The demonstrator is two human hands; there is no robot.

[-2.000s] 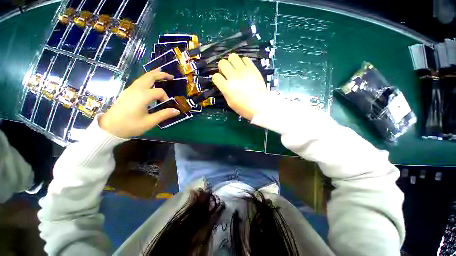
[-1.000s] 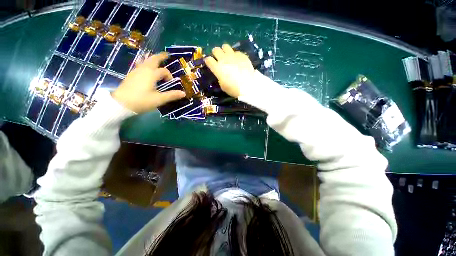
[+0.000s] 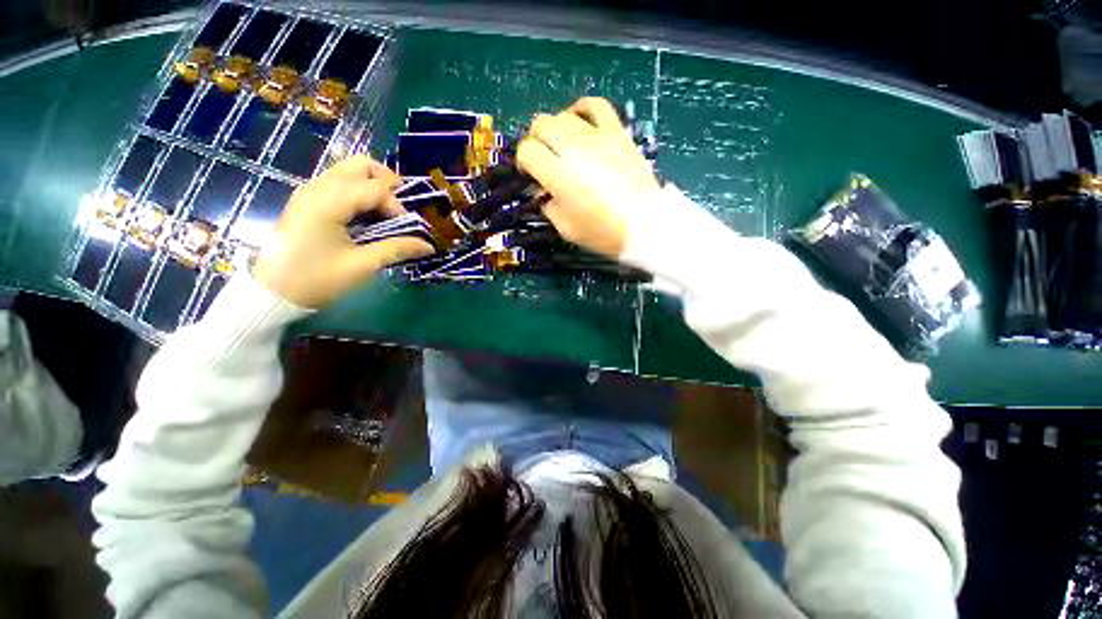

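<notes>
A pile of cabled display modules (image 3: 435, 151) lies on the green bench in front of me, dark screens left, amber tails in the middle, black cables right. My left hand (image 3: 344, 236) grips a stack of several screens at the pile's left side between thumb and fingers, their pale edges towards me. My right hand (image 3: 586, 175) is closed over the black cables (image 3: 514, 218), fingers bent around them; the cables under the palm are hidden. A few modules lie beside the held stack, above and below it.
A clear blister tray (image 3: 181, 272) with rows of screens and amber tails lies at the left. A crinkled bag of cables (image 3: 894, 260) lies at the right. Finished bundles (image 3: 1027, 230) lie at the far right. Another person's sleeve (image 3: 36, 399) shows at the left edge.
My left hand has closed on several screens and tilted them into a stack, apart from the upper modules. My right hand has closed around the cables. The fanned pile is narrower.
</notes>
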